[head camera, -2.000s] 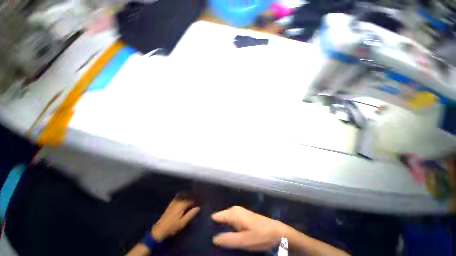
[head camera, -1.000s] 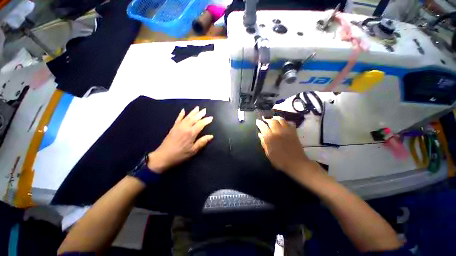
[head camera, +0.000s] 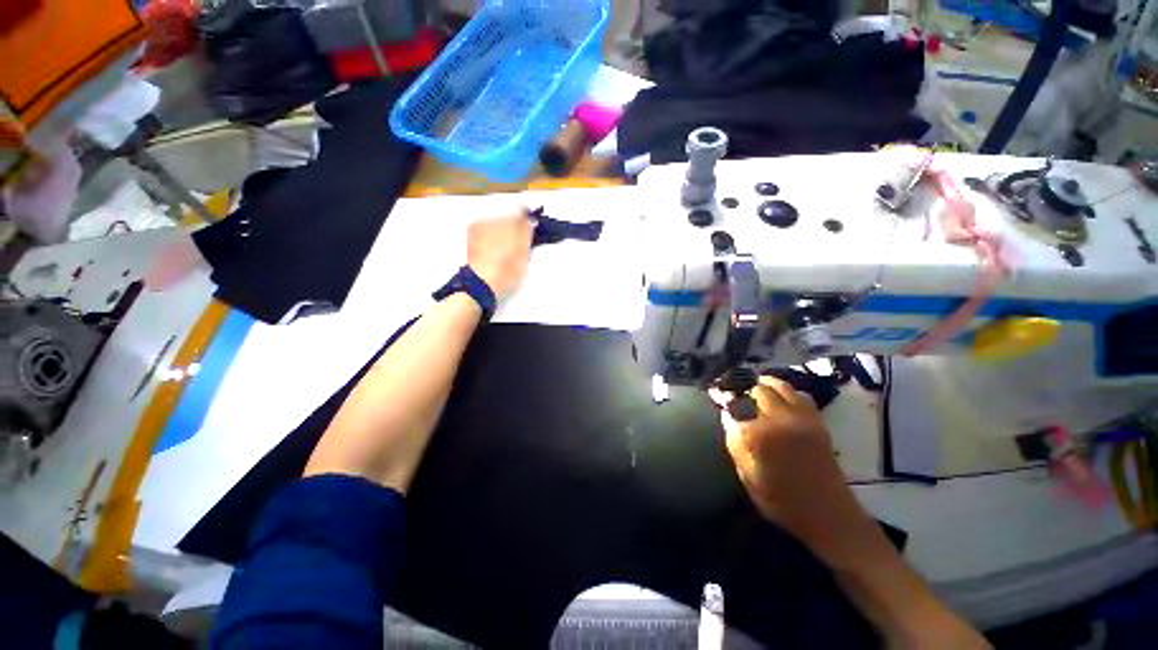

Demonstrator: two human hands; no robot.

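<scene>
A large black garment panel (head camera: 546,444) lies flat on the white table, its far edge beside the needle of the white sewing machine (head camera: 813,241). My left hand (head camera: 502,249) is stretched to the back of the table, its fingertips at small black strips (head camera: 572,230); whether it grips one cannot be told. My right hand (head camera: 777,444) is right of the needle, thumb and fingers closed on a small dark piece (head camera: 743,408) over the panel. The presser foot area is lit and partly hidden by the machine head.
A light-blue basket (head camera: 508,83) and a dark roll (head camera: 563,149) stand behind the table. Black cloth (head camera: 299,210) lies at the far left. Black-handled scissors (head camera: 866,371) lie under the machine arm. Coloured loops (head camera: 1130,476) are at the right edge.
My left hand has left the panel and reached back to the black strips. My right hand's fingers have closed on a small piece near the needle. The view has shifted to show more behind the machine.
</scene>
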